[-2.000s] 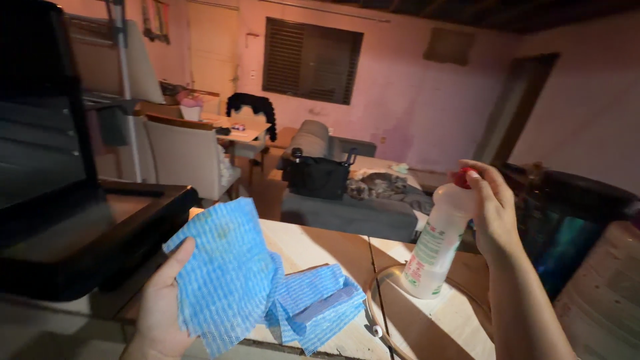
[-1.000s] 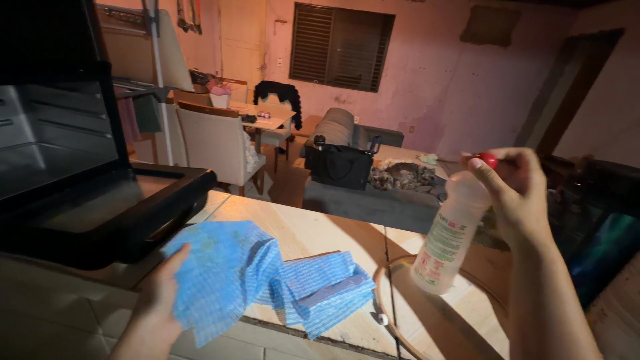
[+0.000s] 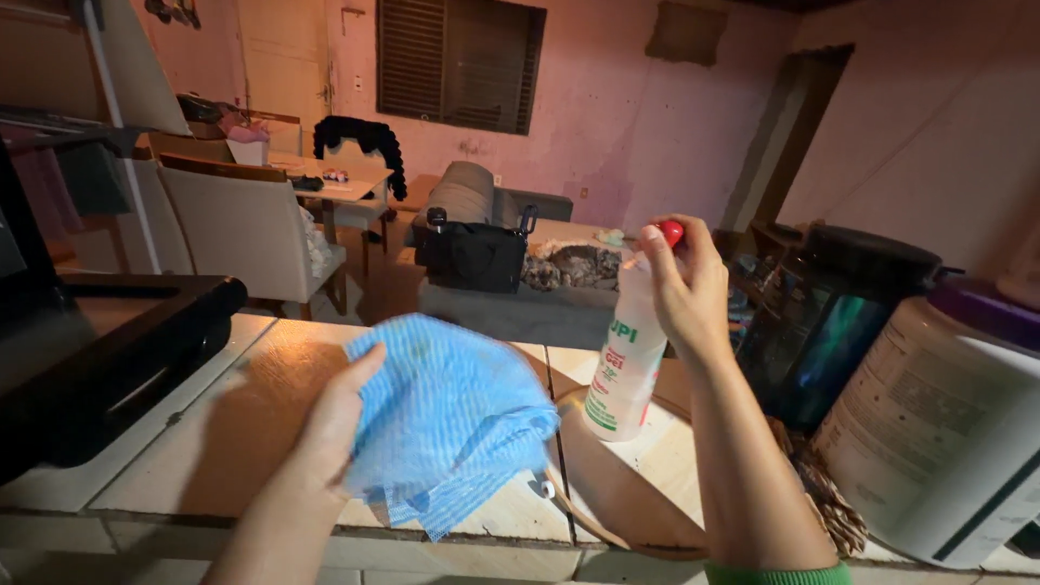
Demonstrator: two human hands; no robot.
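Note:
My left hand (image 3: pixel 345 414) grips a blue striped cleaning cloth (image 3: pixel 447 398) by its left side, over the tiled counter (image 3: pixel 211 406); part of the cloth hangs near the front edge and looks blurred. On the right, my right hand (image 3: pixel 691 284) has its thumb and fingers around the red cap (image 3: pixel 671 233) of a translucent plastic gel bottle (image 3: pixel 626 357). That bottle tilts slightly, its base at or just above the counter. A thin tan hose or cord (image 3: pixel 593 524) with a small white end curves around below the bottle.
A black oven's lowered door (image 3: pixel 162 325) juts over the counter at left. At right stand a large white tub with a purple lid (image 3: pixel 942 422), a dark lidded container (image 3: pixel 837 317) and a brown crinkled object (image 3: pixel 829 496). Beyond are a sofa (image 3: pixel 487 313), a black bag (image 3: pixel 479 256) and chairs.
My left hand has moved right with the cloth, which now covers the place where a folded part lay. The right hand stays at the bottle's cap. The view has shifted to the right.

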